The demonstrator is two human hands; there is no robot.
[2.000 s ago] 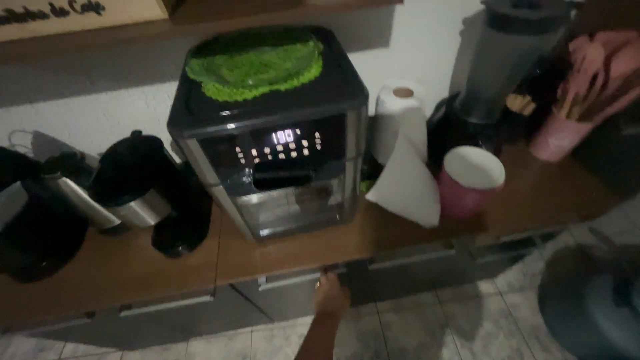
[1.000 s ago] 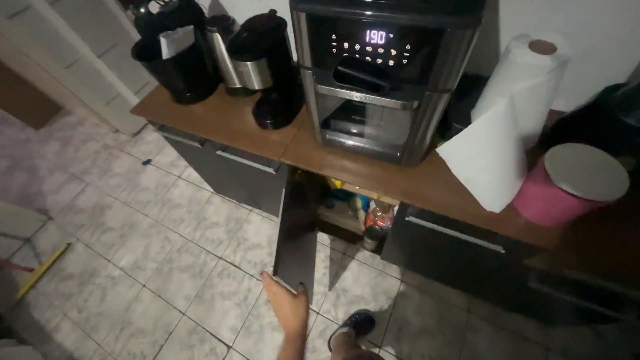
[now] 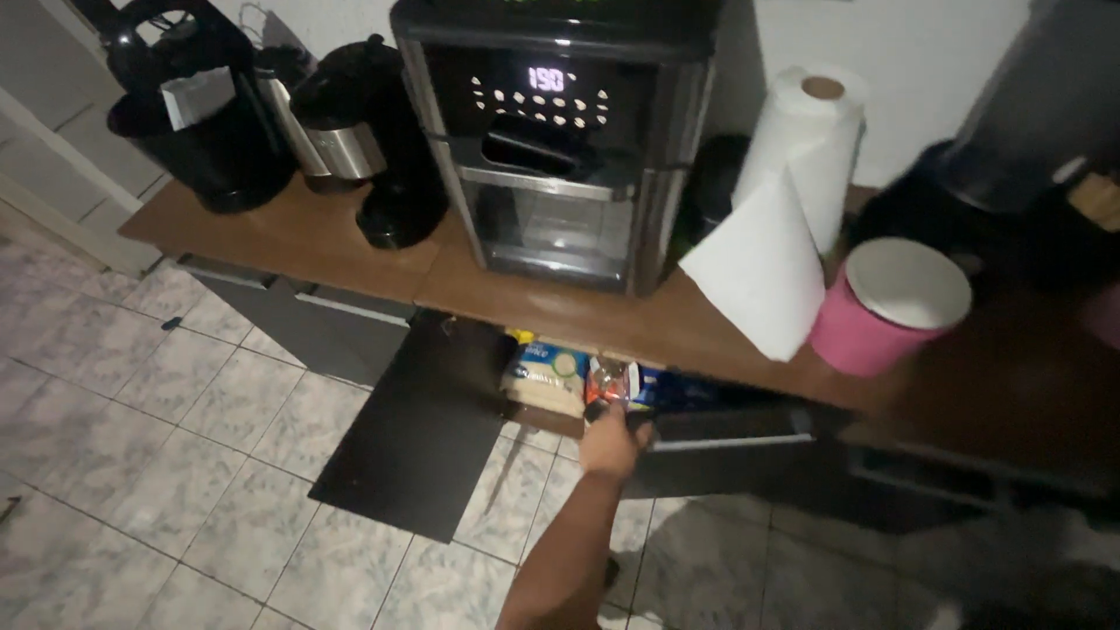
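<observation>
My left hand (image 3: 612,442) reaches into the opening of a low cupboard, its fingers at a small dark object beside a clear and orange package (image 3: 610,378). Whether the fingers grip anything is not plain. Left of the hand sits a blue and cream food bag (image 3: 547,376), with something yellow behind it. Blue packages (image 3: 674,388) lie to the right, partly in shadow. The dark cupboard door (image 3: 420,429) stands open on the left. My right hand is not in view.
A wooden countertop (image 3: 542,306) overhangs the cupboard. On it stand an air fryer oven (image 3: 560,157), a coffee maker (image 3: 350,149), a black bucket-like container (image 3: 201,149), a paper towel roll (image 3: 809,149) and a pink container (image 3: 866,337). Tiled floor (image 3: 271,437) lies below.
The cupboard door, closed two seconds ago, was swung open with my left hand. The hand has since let go of the door and moved right, to the packages inside.
</observation>
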